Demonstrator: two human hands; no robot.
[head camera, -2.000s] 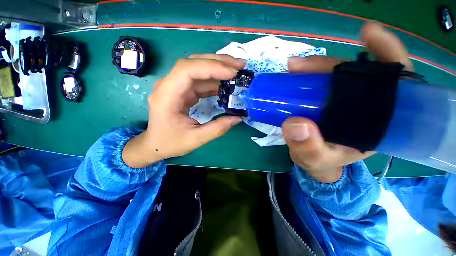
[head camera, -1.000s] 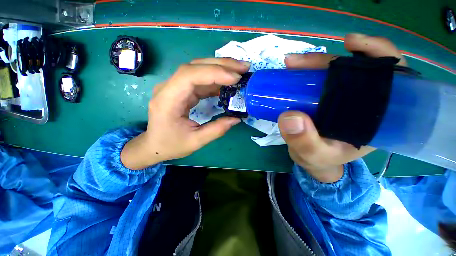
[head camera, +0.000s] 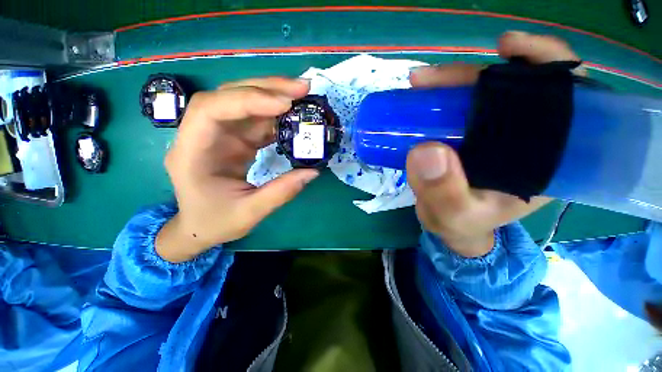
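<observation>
My left hand (head camera: 225, 156) holds a round black watch module (head camera: 308, 132) by its edges between fingertips and thumb. The module's open face, with a white label, points up at me. My right hand (head camera: 464, 196) is shut round the large blue dispensing syringe (head camera: 417, 125), which has a black wrap (head camera: 519, 129) round its middle. The syringe's blue end points left at the module, with a small gap between them. I cannot make out the needle clearly. A crumpled white wipe (head camera: 363, 76) with blue spots lies under both hands.
Another round module (head camera: 162, 100) lies on the green bench (head camera: 131, 196) left of my left hand. Two smaller dark modules lie further left, one of them here (head camera: 90, 152), beside a parts tray (head camera: 59, 185). A metal bracket (head camera: 91, 49) stands at the back left. Blue sleeves show at both sides.
My left hand has moved left with the module, away from the syringe's blue end, and the module's whole face now shows. The syringe stays in my right hand. The view has shifted slightly.
</observation>
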